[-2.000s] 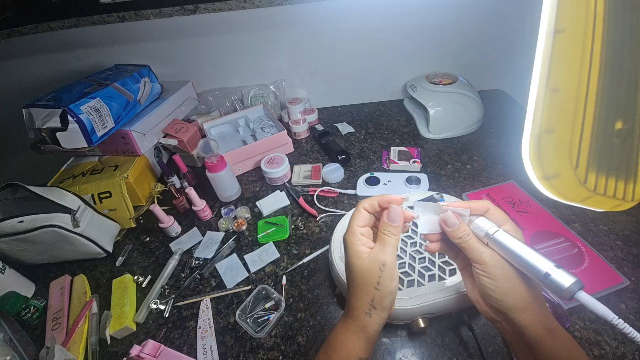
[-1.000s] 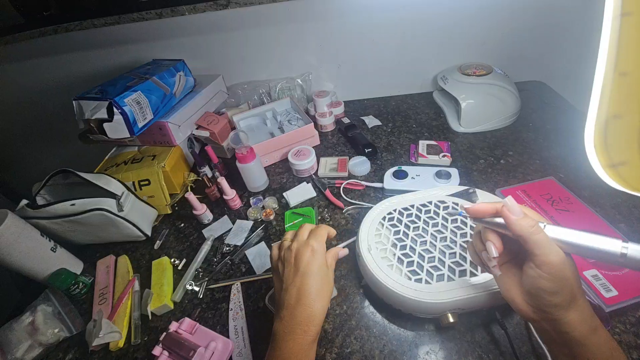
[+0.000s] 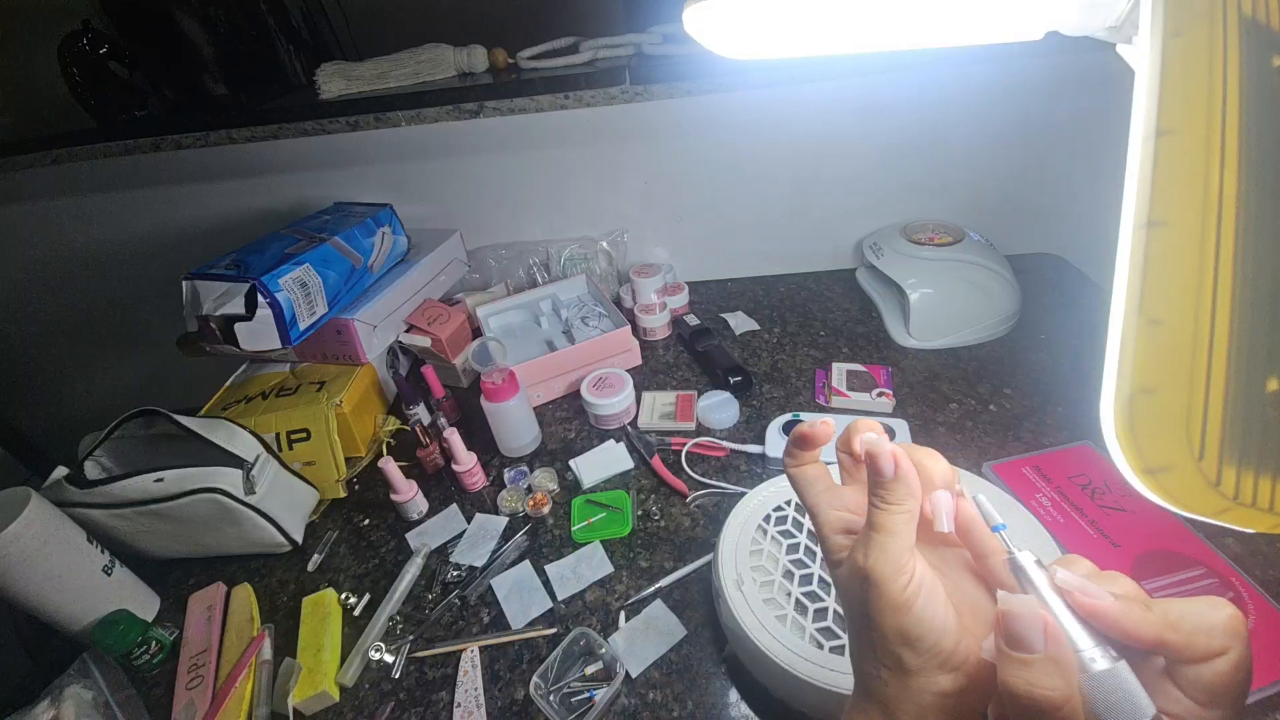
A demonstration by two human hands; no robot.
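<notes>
My right hand [image 3: 1150,620] grips a silver electric nail file handpiece [image 3: 1080,630], whose blue-banded bit [image 3: 992,512] points up and to the left. My left hand [image 3: 900,560] is raised palm toward me with curled fingers, and the bit is beside one of its fingertips. Both hands are over a round white nail dust collector [image 3: 790,600] with a honeycomb grille, hiding its right part. A white control unit [image 3: 850,432] with a cable lies behind it. To its left lie a clear box of drill bits [image 3: 577,672] and a small white paper square [image 3: 648,638].
Nail polish bottles [image 3: 465,460], a pump bottle [image 3: 510,415], a green tray [image 3: 602,515] and red-handled nippers [image 3: 665,475] spread across the granite table. A white nail lamp [image 3: 940,285] stands behind, a pink packet [image 3: 1130,540] at right. A lit lamp [image 3: 1190,300] overhangs the right side.
My left hand has moved from the small tools left of the dust collector to beside the handpiece's bit. Two seconds ago both hands held a small white piece, which neither visibly holds now.
</notes>
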